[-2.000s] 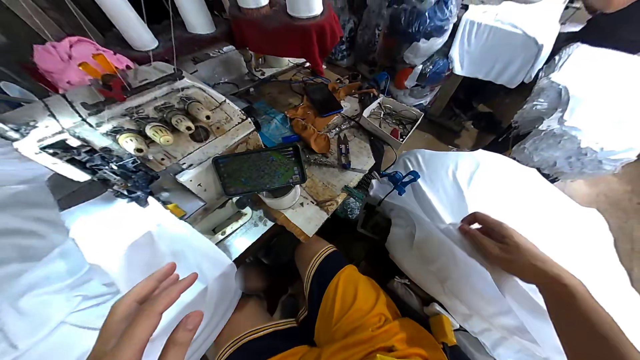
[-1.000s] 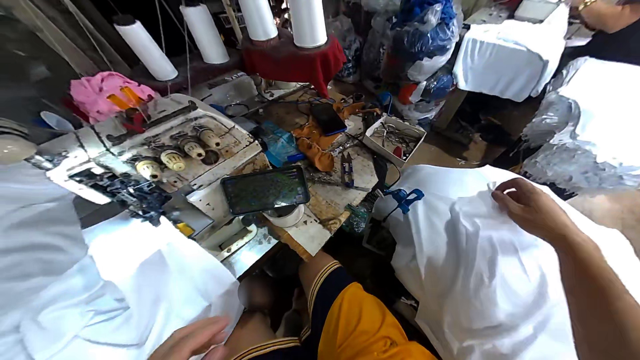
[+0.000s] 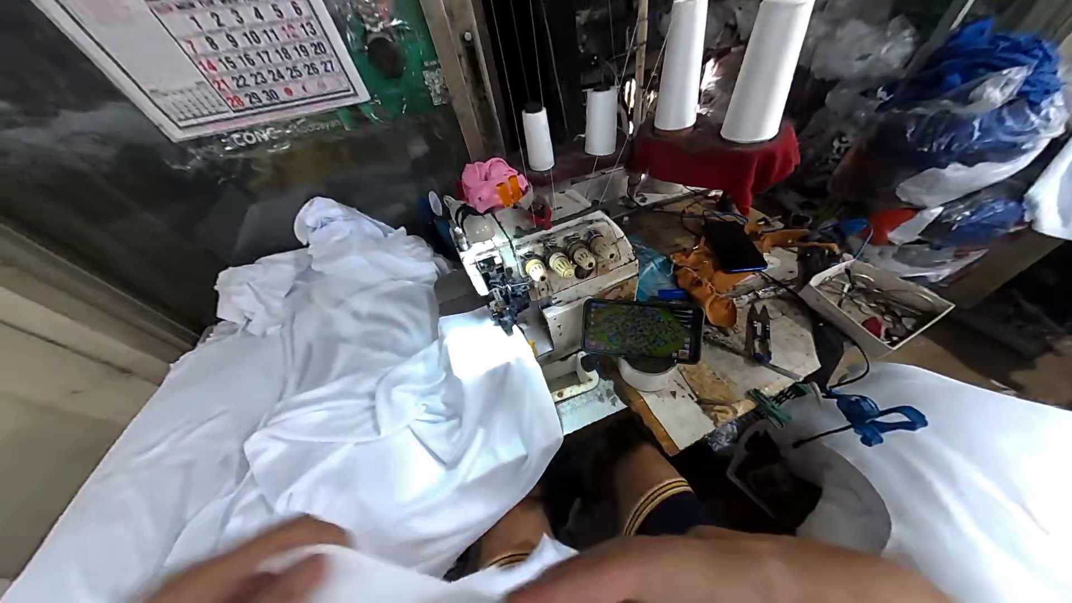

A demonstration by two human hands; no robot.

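Note:
A piece of white fabric (image 3: 394,576) is held between my two hands at the bottom edge of the view. My left hand (image 3: 260,563), blurred, has its fingers closed on the piece's left part. Over its right part lies my right hand (image 3: 720,569), blurred and cut off by the frame, its fingertips hidden. Beyond them a heap of white fabric (image 3: 360,377) reaches up to the overlock sewing machine (image 3: 578,260). More white fabric (image 3: 988,469) lies at the right, beside a blue clip (image 3: 875,419).
A phone (image 3: 643,330) with a lit screen stands on a white round holder (image 3: 646,374). Thread snips (image 3: 759,333), a dark phone (image 3: 734,246) and a box of metal tools (image 3: 879,306) lie to the right. Cones of white thread (image 3: 766,71) stand behind. A calendar (image 3: 243,59) hangs at upper left.
My right hand has left the white fabric at the right and come to the front, near my left hand. A white piece is now between them. The view has swung left.

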